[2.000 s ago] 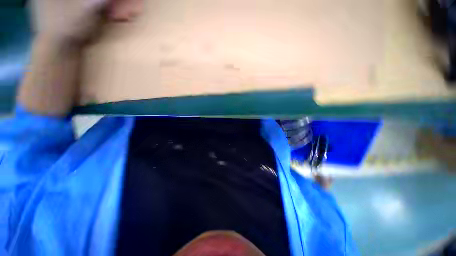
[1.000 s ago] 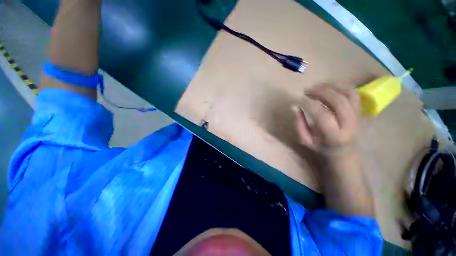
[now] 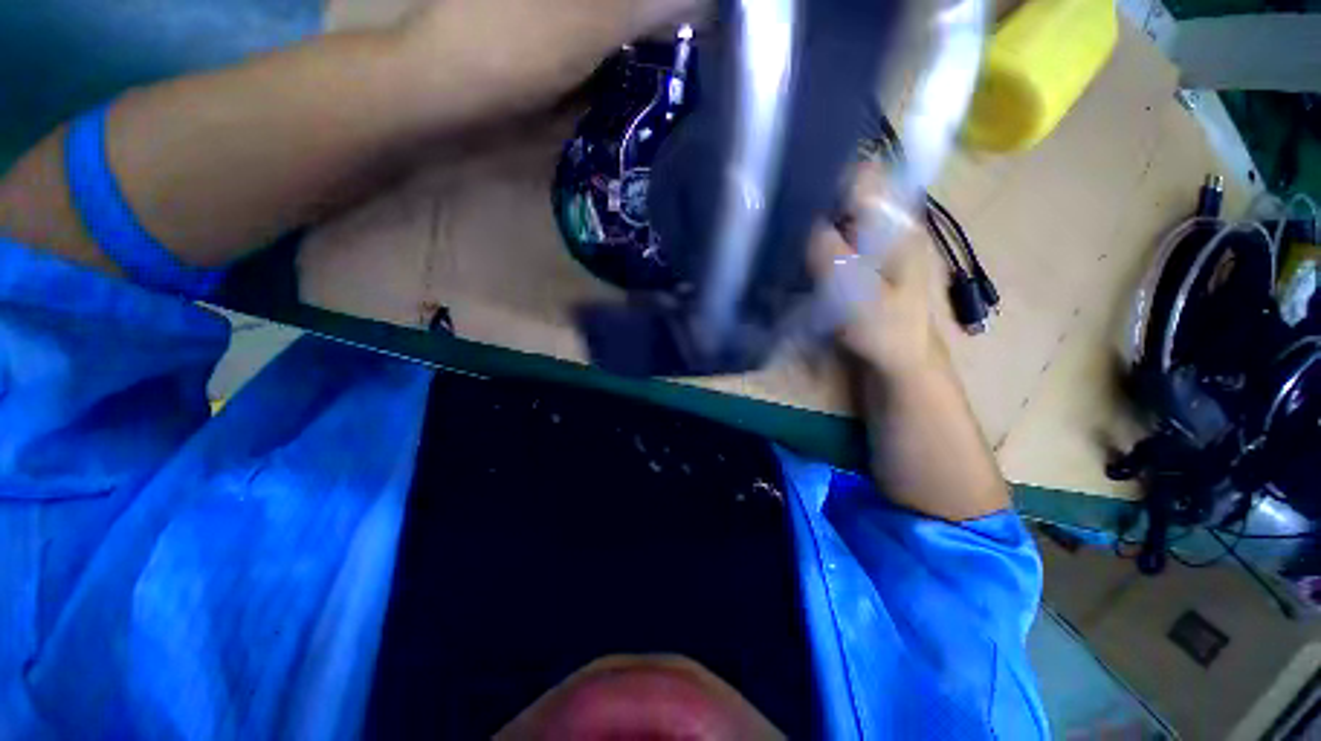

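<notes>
A black headset (image 3: 724,188), partly blurred, is held over the cardboard sheet (image 3: 1079,377). Its open ear cup (image 3: 616,181) shows wires and a green board. Shiny tubes curve beside its wide dark band. My right hand (image 3: 877,268), blurred, grips the headset's right side; the band and tubes hide some fingers. My left hand (image 3: 536,44) is above the open cup at the top edge; its fingers are cut off or hidden, so its hold cannot be told. The cable plugs (image 3: 974,301) lie on the cardboard right of my right hand.
A yellow glue bottle (image 3: 1036,80) is at the upper right, its nozzle out of view. More headsets with clear tubes and black cords (image 3: 1217,362) are heaped at the right edge, some cords hanging over. The green bench edge (image 3: 1072,507) runs before my body.
The headset has come into view over the cardboard. My left hand has come in from the top left. My right hand has moved left and now holds the headset. The plugs have moved right and down.
</notes>
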